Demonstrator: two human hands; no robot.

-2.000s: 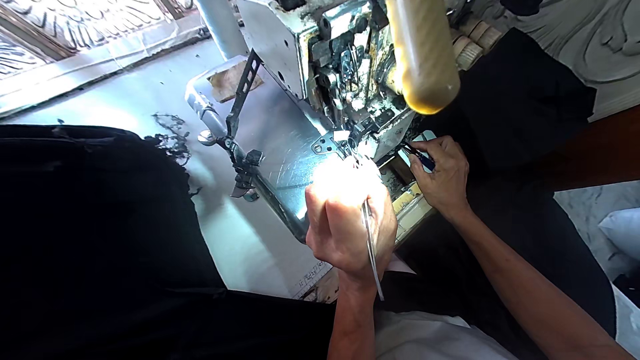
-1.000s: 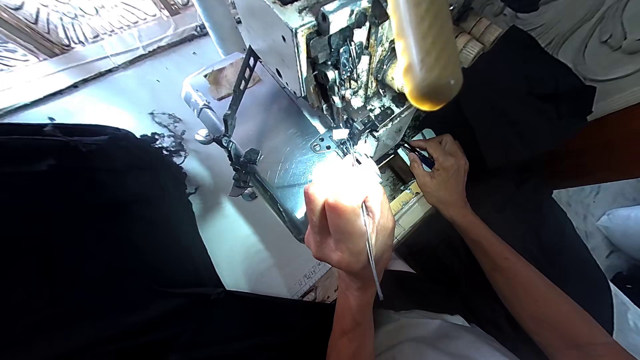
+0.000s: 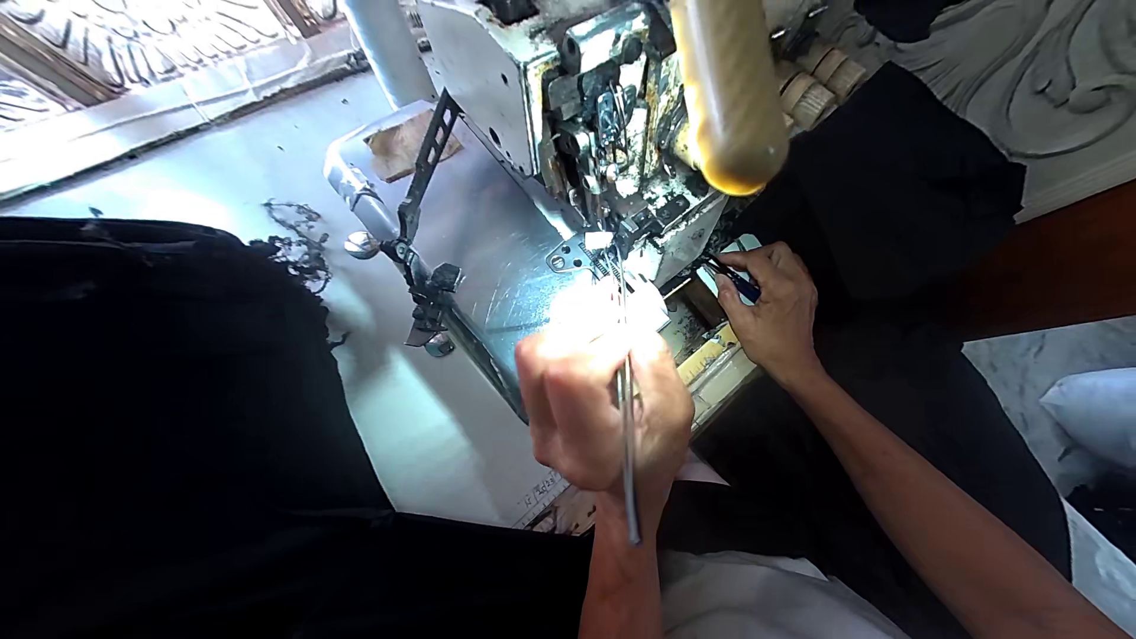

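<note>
An industrial sewing machine (image 3: 612, 106) with its mechanism exposed stands at the top centre, a metal needle plate (image 3: 572, 255) below it. My left hand (image 3: 612, 408) is closed around a thin metal rod-like tool (image 3: 629, 461), its upper part lost in the lamp's glare near the needle area. To the right, my right hand (image 3: 774, 306) grips a small dark-handled tool (image 3: 738, 282) between thumb and fingers at the machine's side. What the tips of both tools touch cannot be told.
Black fabric (image 3: 160, 382) covers the left side; more black fabric (image 3: 887, 195) lies at the right. A yellowish lamp or cover (image 3: 732, 98) hangs beside the machine head. A metal guide arm (image 3: 426, 177) crosses the plate at left. Dark thread scraps (image 3: 297, 240) lie on the white table (image 3: 426, 444).
</note>
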